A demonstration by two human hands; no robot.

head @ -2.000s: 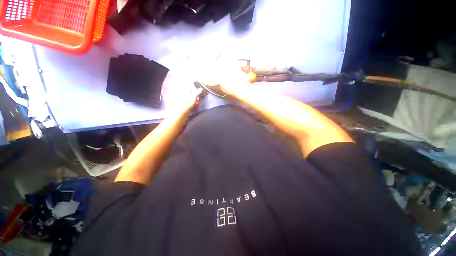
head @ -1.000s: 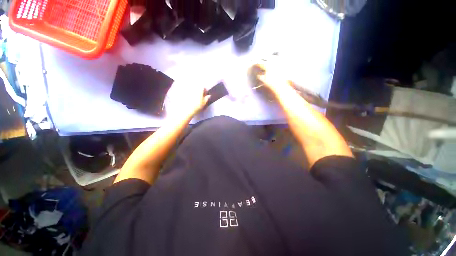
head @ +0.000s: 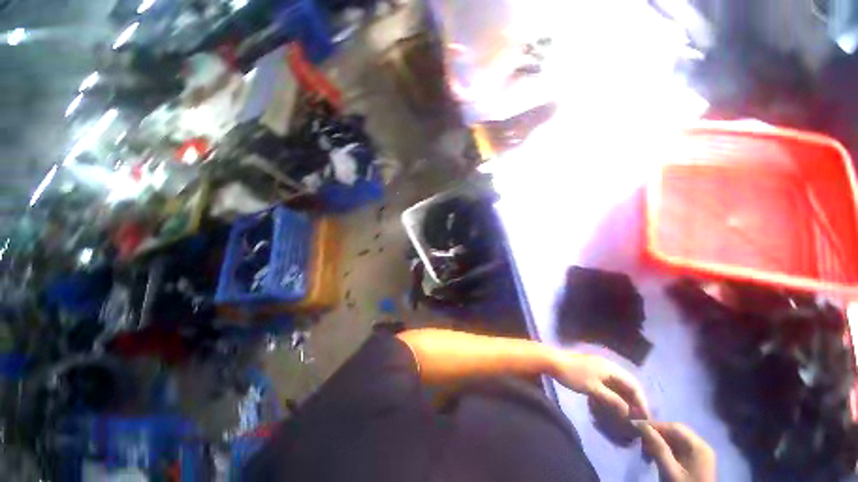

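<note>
My left hand (head: 602, 381) is at the lower right of the view over the white table cover (head: 673, 377), with its fingers closed on a small black fabric piece (head: 610, 421). My right hand (head: 685, 454) is cut off by the lower edge. Its fingertips meet the left fingers at the piece; blur hides whether they grip it. A flat black stack (head: 602, 306) lies just beyond my left hand. A loose dark pile (head: 786, 386) lies to the right of both hands. The iron is not in view.
A red-orange basket (head: 753, 212) stands beyond the dark pile. The far table is overexposed. Left of the table edge, a pale-rimmed crate (head: 452, 235) with dark contents and a blue crate (head: 268, 259) stand on the floor, with blurred heaps of cloth further left.
The view has swung left, showing the floor and crates. My right hand has left the iron's area and come to my left hand. The black piece remains at my left hand.
</note>
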